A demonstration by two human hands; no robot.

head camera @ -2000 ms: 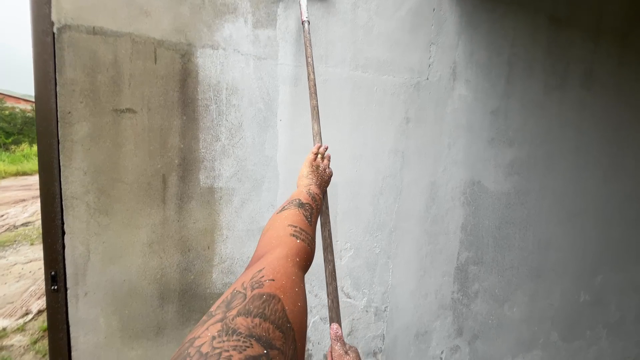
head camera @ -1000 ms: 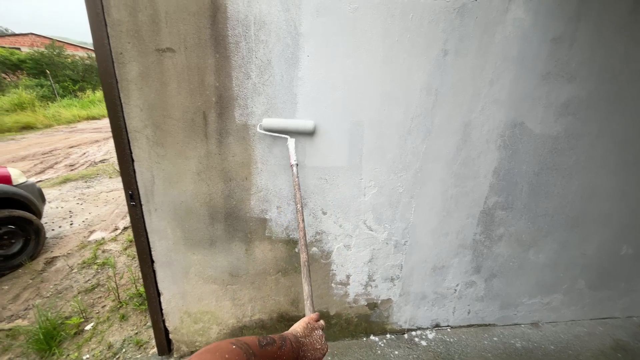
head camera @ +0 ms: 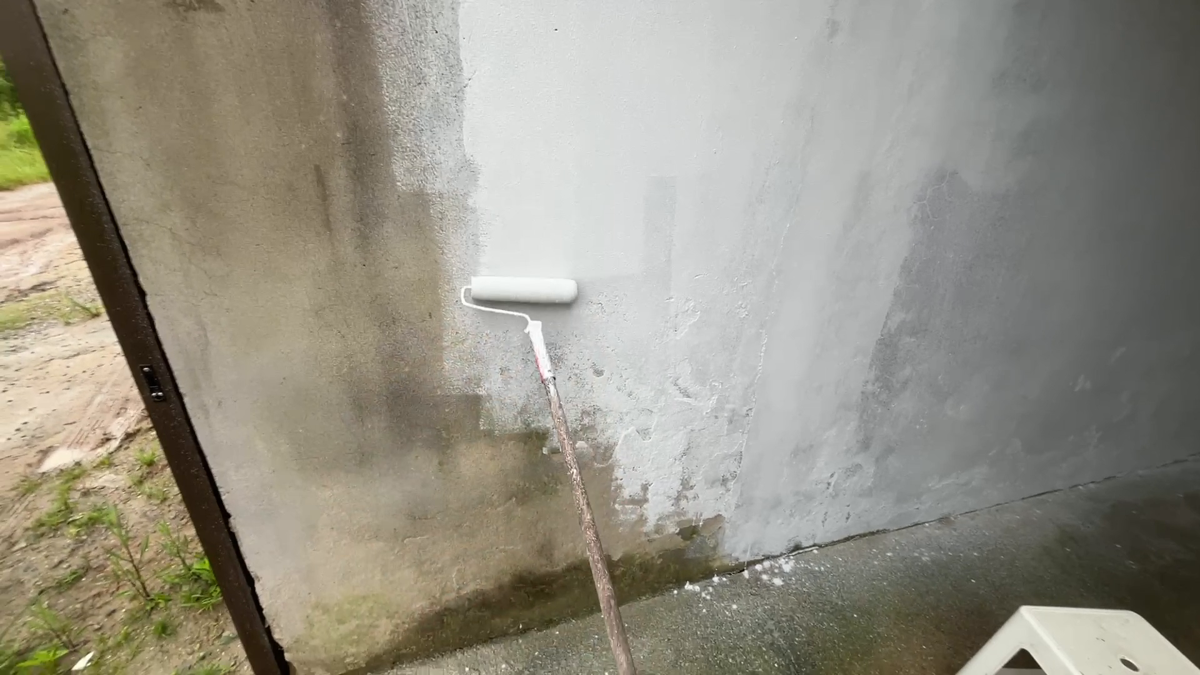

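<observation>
A paint roller [head camera: 523, 290] with a white-coated sleeve lies level against the wall, at the lower left edge of the fresh white paint. Its wire frame and socket, smeared with white, join a long worn wooden pole [head camera: 586, 516] that runs down and leaves the view at the bottom. Neither my left hand nor my right hand shows; the pole's lower part is hidden below the frame. The wall [head camera: 281, 375] is bare, stained concrete on the left and low down, and white to grey with paint on the right.
A dark metal door frame post [head camera: 155, 375] edges the wall at left, with dirt and weeds outside. A white plastic stool [head camera: 1087, 633] stands at the lower right on the concrete floor [head camera: 844, 600]. Pale flakes lie along the wall's foot.
Two seconds ago the roller was near the view's top edge; it is now lower on the wall. The hands on the pole have left the view, which has tilted down.
</observation>
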